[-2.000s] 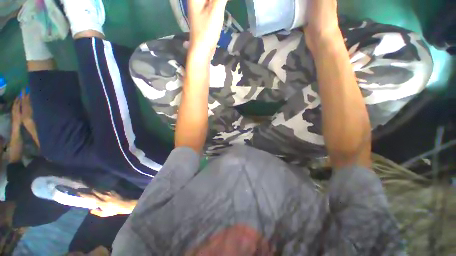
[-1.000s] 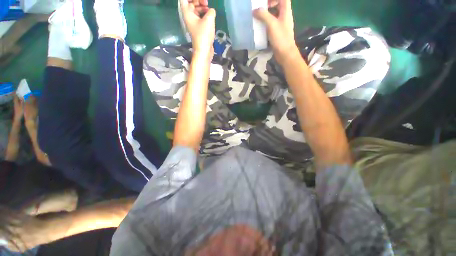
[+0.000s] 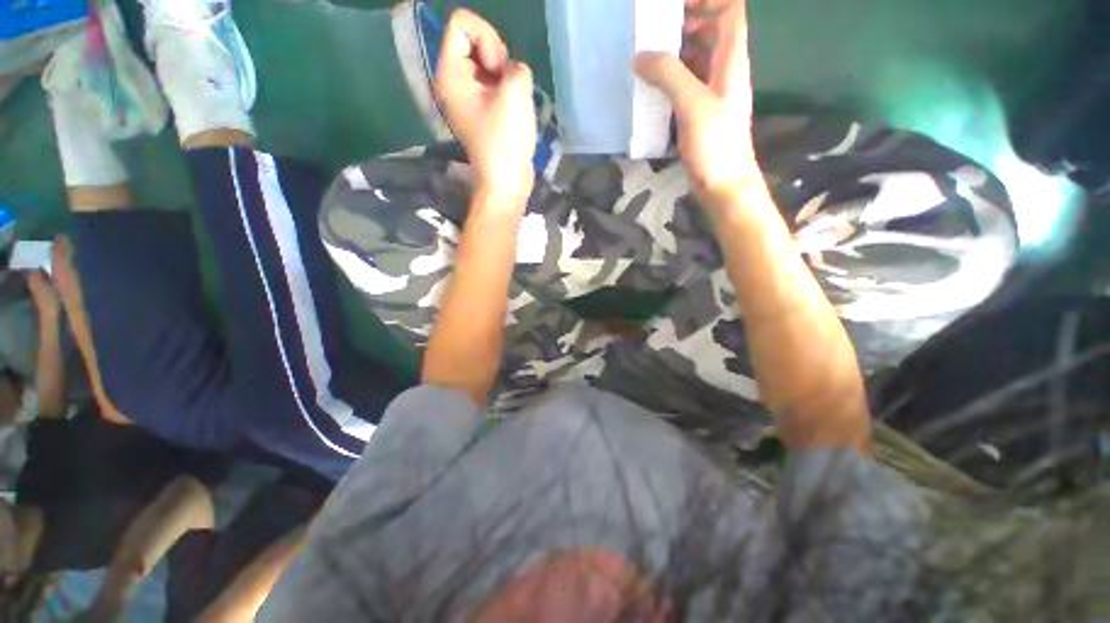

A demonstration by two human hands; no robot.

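A straight-sided box, pale grey-blue on one face and white along the other (image 3: 596, 79), is upright in view above my lap, cut off by the top edge. My right hand (image 3: 706, 91) holds it by its white right side, thumb on the near face. My left hand (image 3: 485, 104) is to the left of the box, apart from it, with its fingers curled in. I see nothing in it, though the inside of the palm is partly hidden.
My camouflage-trousered legs (image 3: 876, 231) are crossed on the green floor (image 3: 840, 49). A shoe (image 3: 420, 67) lies beyond my left hand. Another person's dark trouser legs (image 3: 262, 280) and white shoes are at left. Another person's hands hold a small white item (image 3: 32, 254) at far left.
The box has moved left since the oldest frame and is now straighter and lower in view. My left hand's fingers have curled in more. The neighbour's forearm at lower left has shifted.
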